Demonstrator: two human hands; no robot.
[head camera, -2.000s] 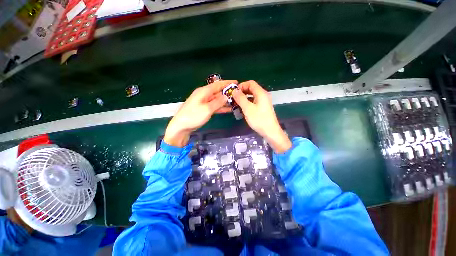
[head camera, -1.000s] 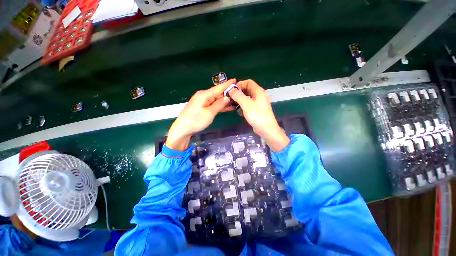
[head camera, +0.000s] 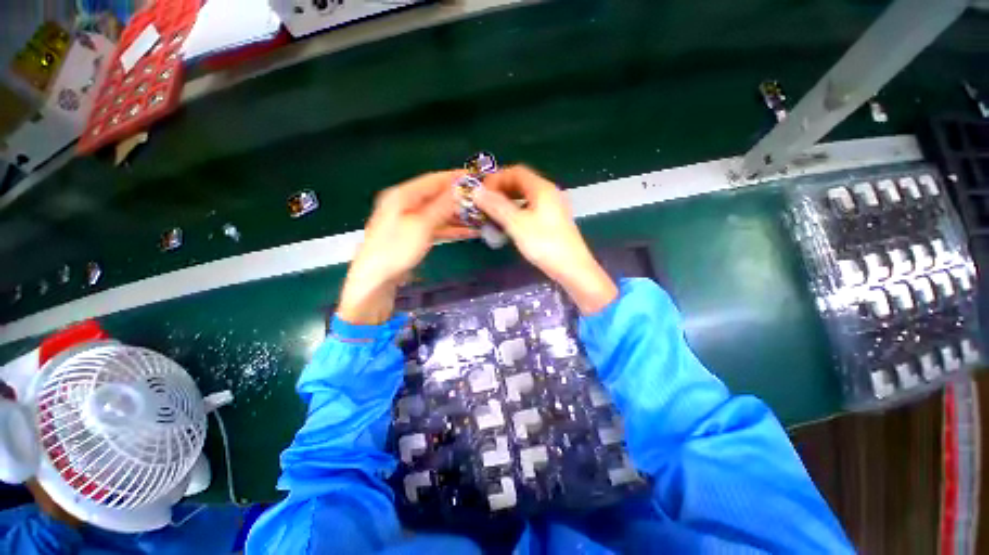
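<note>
My left hand (head camera: 410, 230) and my right hand (head camera: 539, 222) meet above the pale metal rail and hold a small electronic unit (head camera: 470, 198) between their fingertips. The unit is shiny silver and black, with a pale square end hanging at its lower right. Its details are blurred, and fingers hide part of it. A clear plastic blister tray (head camera: 542, 390) with rows of pale square parts lies below, between my blue sleeves. Part of a black tray (head camera: 634, 262) shows beyond it. Another unit (head camera: 480, 164) lies on the belt just beyond my fingertips.
The green conveyor belt (head camera: 607, 81) carries spaced units, including one at left (head camera: 303, 204) and one at right (head camera: 772, 95). A metal post (head camera: 846, 92) rises at right. A second filled blister tray (head camera: 891, 287) lies at right. A white fan (head camera: 114, 423) stands at left. A red tray (head camera: 136, 92) is far left.
My hands have shifted slightly left, and the held unit's silver body and pale end show more between the fingers. My left fingers have loosened slightly. The view has shifted a little.
</note>
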